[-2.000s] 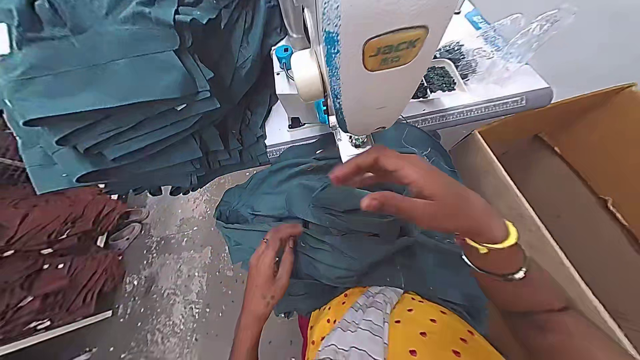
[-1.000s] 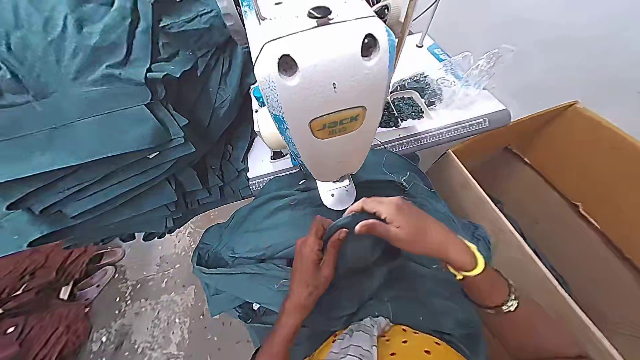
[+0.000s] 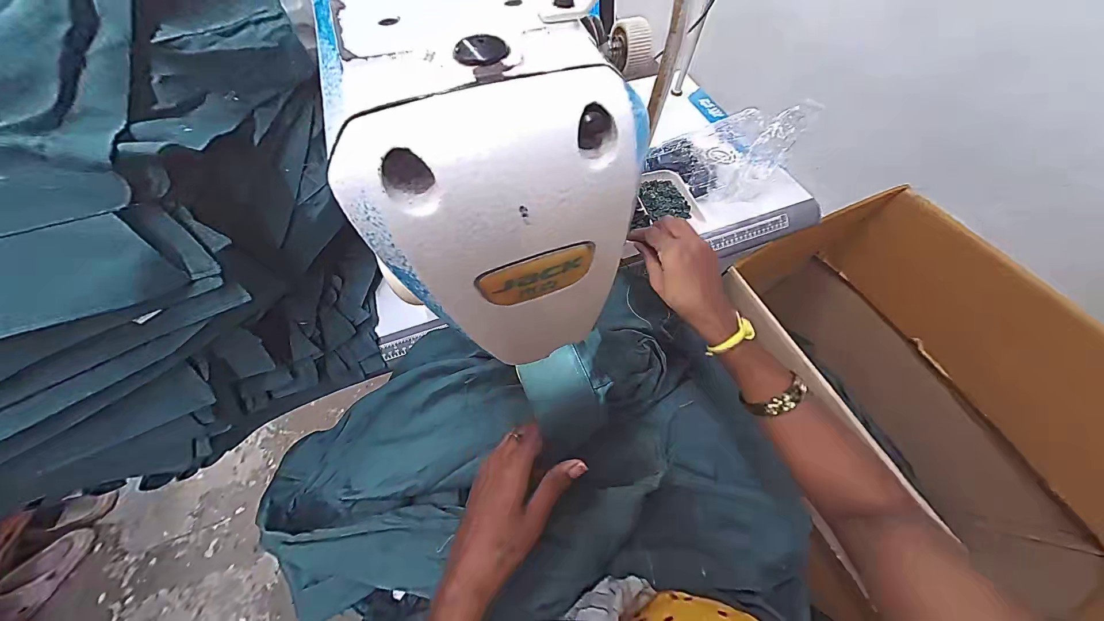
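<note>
A dark teal garment [image 3: 388, 466] lies bunched across the lap and under the head of a white Jack sewing machine [image 3: 500, 198]. One flat band of it runs beneath the machine head, lit from above. My left hand [image 3: 509, 500] rests on the cloth just below that band, thumb and fingers apart. My right hand [image 3: 681, 267] reaches past the right side of the machine head to a small white tray of dark green buttons [image 3: 664, 200], fingertips pinched at its near edge. Whether a button is between them cannot be seen. The needle area is hidden behind the machine head.
Stacked teal cloth pieces [image 3: 103, 276] fill the left side. An open cardboard box [image 3: 940, 345] stands at the right, close to my right forearm. Clear plastic bags [image 3: 759, 147] lie on the machine bed behind the tray. Shoes [image 3: 52, 561] are on the floor at lower left.
My right hand has moved from the cloth at the machine to the button tray. My left hand has lowered and let go of the fold both hands held. The view has shifted closer to the machine.
</note>
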